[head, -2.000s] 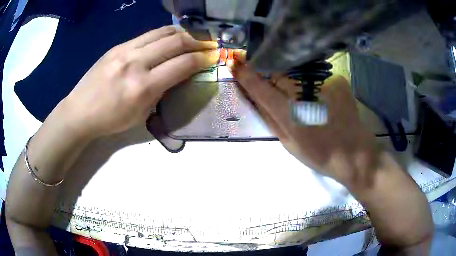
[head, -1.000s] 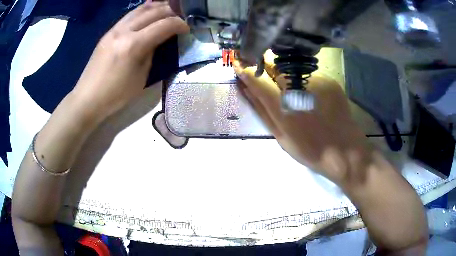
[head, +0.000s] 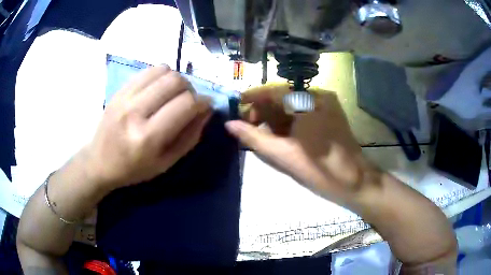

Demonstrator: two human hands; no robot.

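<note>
A dark panel (head: 177, 215) lies in front of the sewing machine head and reaches down over the table's front edge. A pale blue-grey strip (head: 121, 75) runs along its upper edge. My left hand (head: 153, 123) has its fingers bent and pinched on the strip and panel; its fingertips are partly hidden. My right hand (head: 301, 139) has its thumb and fingers at the panel's upper right corner, just below the presser foot. The orange-red parts (head: 238, 70) beside the presser foot show with no cloth under them.
The machine head (head: 317, 27) with its ribbed tension dial (head: 299, 101) hangs over my right hand. A dark grey flat shape (head: 386, 91) and a black flat rectangle (head: 456, 153) lie to the right. Dark cloth (head: 59, 13) lies at the upper left. A red-orange looped item (head: 99, 267) shows below left.
The dark panel has come out from the needle area towards me and now covers the machine bed's left part and table front. My left hand has moved down and right; my right thumb now meets the corner.
</note>
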